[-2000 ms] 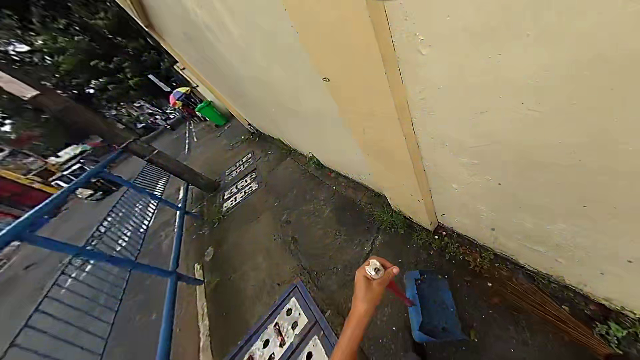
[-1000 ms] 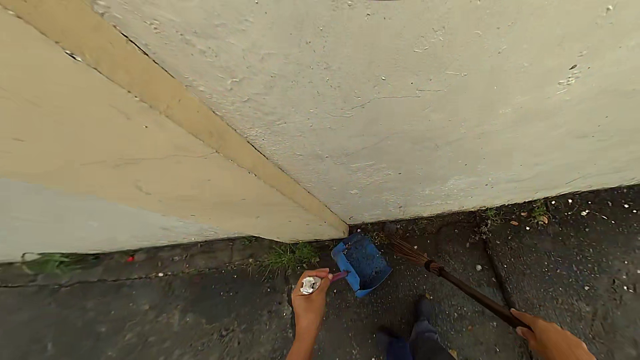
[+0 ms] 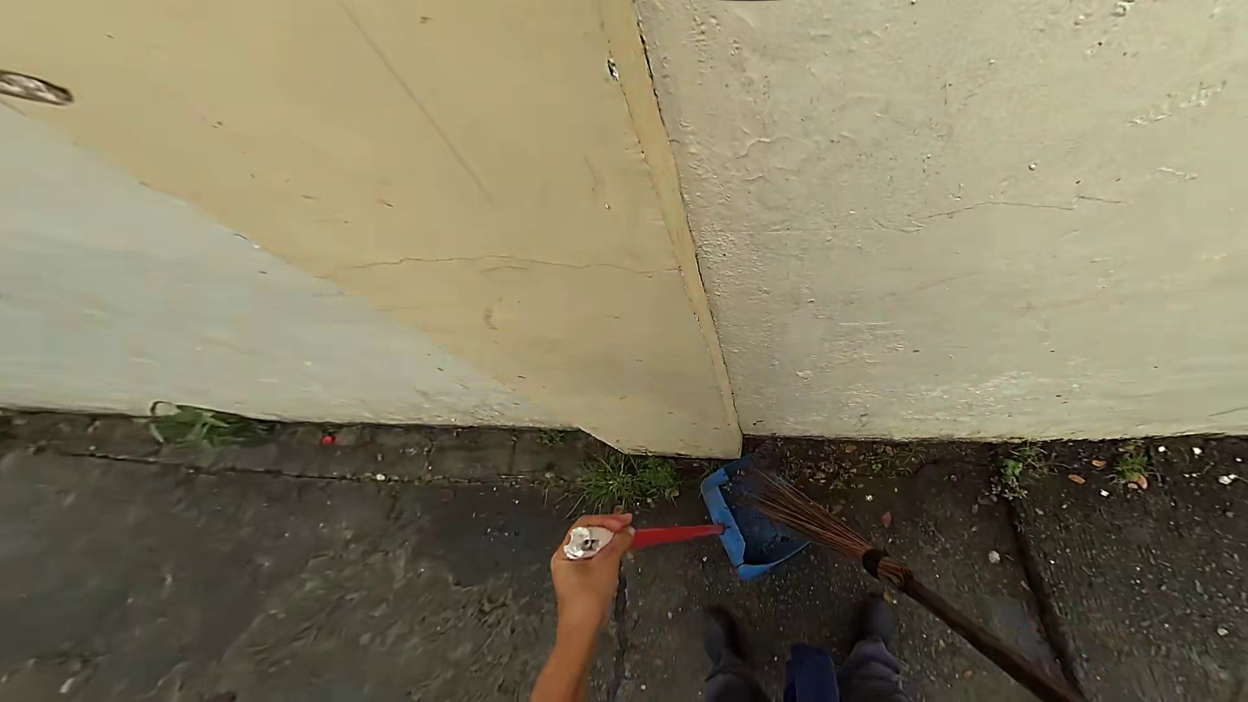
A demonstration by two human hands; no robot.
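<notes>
My left hand (image 3: 589, 575) is closed around the red handle (image 3: 678, 534) of a blue dustpan (image 3: 756, 522), near its whitish, wrapped-looking end. The dustpan lies on the pavement by the foot of the wall, beside the corner of a projecting pillar. A stick broom (image 3: 819, 517) with a dark wooden handle reaches in from the lower right, its bristle tips over the pan. My right hand is outside the view, and the far end of the broom handle is cut off at the bottom edge.
A cream and pale grey wall (image 3: 926, 244) rises ahead, with a protruding pillar (image 3: 546, 292). Grass tufts (image 3: 629, 478) grow along its base. Small litter and leaves dot the wet, cracked pavement (image 3: 292, 575). My shoes (image 3: 721, 629) stand below the dustpan.
The broom's bristles, beside the dustpan one second ago, now reach over it. My right hand, seen on the broom handle then, has left the view. The view has swung from the street to the wall.
</notes>
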